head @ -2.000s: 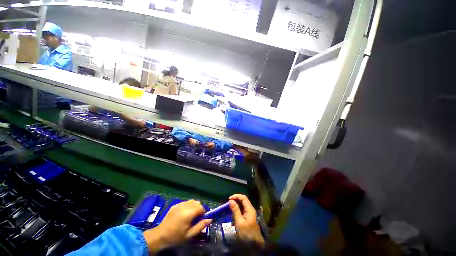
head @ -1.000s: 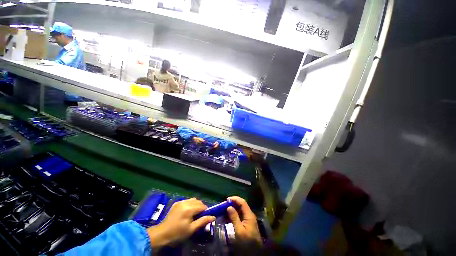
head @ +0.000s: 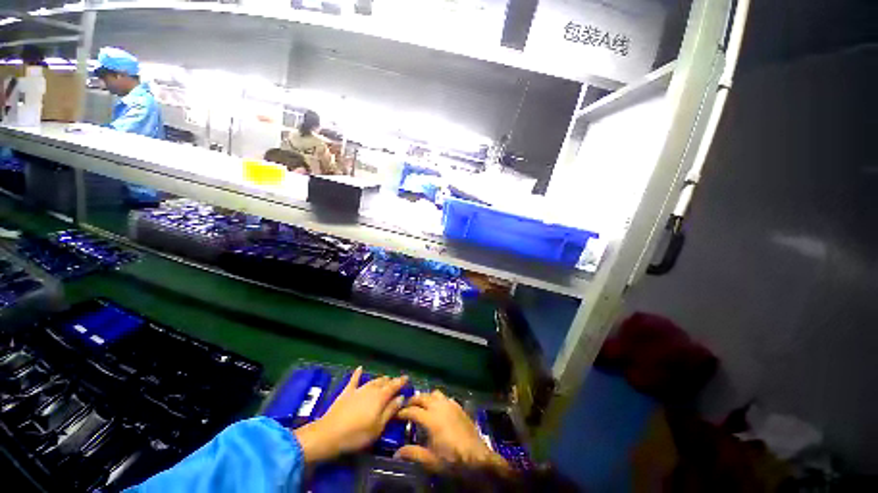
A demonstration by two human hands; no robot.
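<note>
My left hand point(head: 358, 416) and my right hand point(head: 445, 429) are low over the clear blister tray point(head: 274, 402). Both have fingers on a blue-backed phone point(head: 393, 435) lying between them at the tray, largely covered by my fingers. Another blue part with a white label point(head: 310, 400) lies in the tray left of my hands. A keypad phone point(head: 503, 429) shows at the tray's right side. The large black blister tray point(head: 188, 358) is at the left, with a blue back cover point(head: 104, 325) in a far pocket.
Stacked phone trays point(head: 409, 287) stand across the green belt point(head: 289, 332). The white shelf point(head: 193, 173) above holds a yellow container point(head: 263, 172), a black box point(head: 337, 194) and a blue bin point(head: 518, 231). A shelf post point(head: 616, 279) stands at the right. People are beyond the shelf.
The blue phone held tilted between my fingers has gone down to the tray. Both hands are lower and flatter. The other person's hands over the far trays are no longer clearly visible.
</note>
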